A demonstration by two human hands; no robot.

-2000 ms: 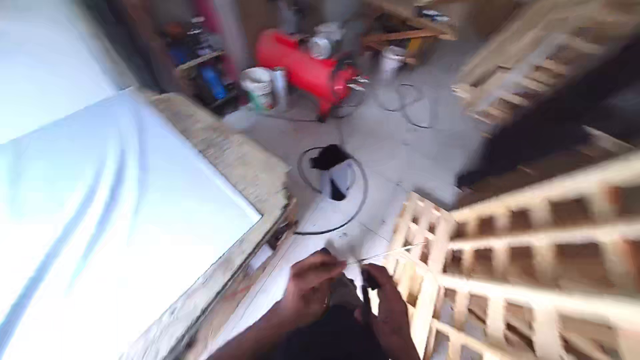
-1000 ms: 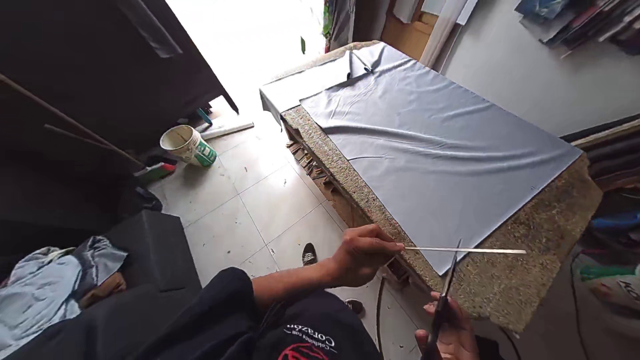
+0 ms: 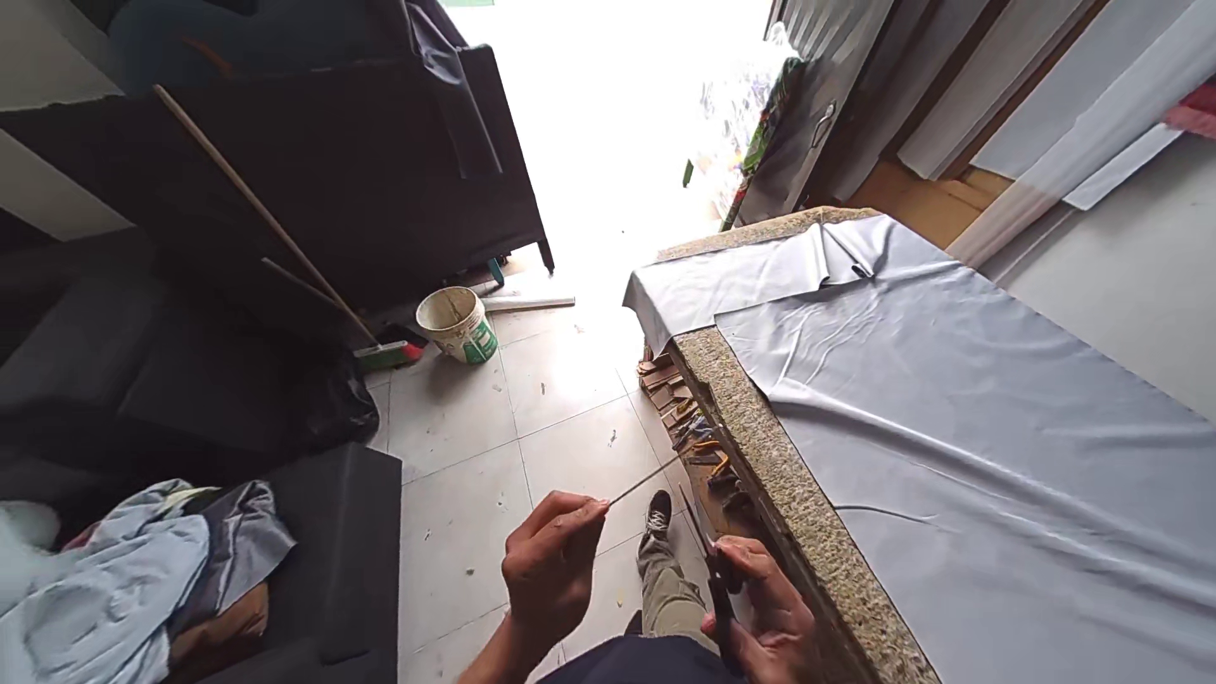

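My left hand (image 3: pixel 556 560) pinches one end of a thin strip (image 3: pixel 649 477), which slants up and right toward the table's edge. What the strip is made of cannot be told. In my right hand (image 3: pixel 768 608) is a pair of scissors (image 3: pixel 701 532), its blades pointing up and left, slightly parted, below the strip's far end and apart from it. Light grey fabric (image 3: pixel 950 418) lies wrinkled over the table (image 3: pixel 788 484), whose speckled rim shows beside my right hand.
Under the table is a shelf with wood pieces and tools (image 3: pixel 698 437). A white bucket (image 3: pixel 458 325) and a broom (image 3: pixel 388 355) stand on the tiled floor. Clothes (image 3: pixel 123 579) lie on a dark sofa-like piece (image 3: pixel 356 560) at left. My shoe (image 3: pixel 658 513) shows below.
The view has swung a lot. One second ago the strip crossed the scissor blades above the table; now the blades are apart from it and both hands are over the floor side.
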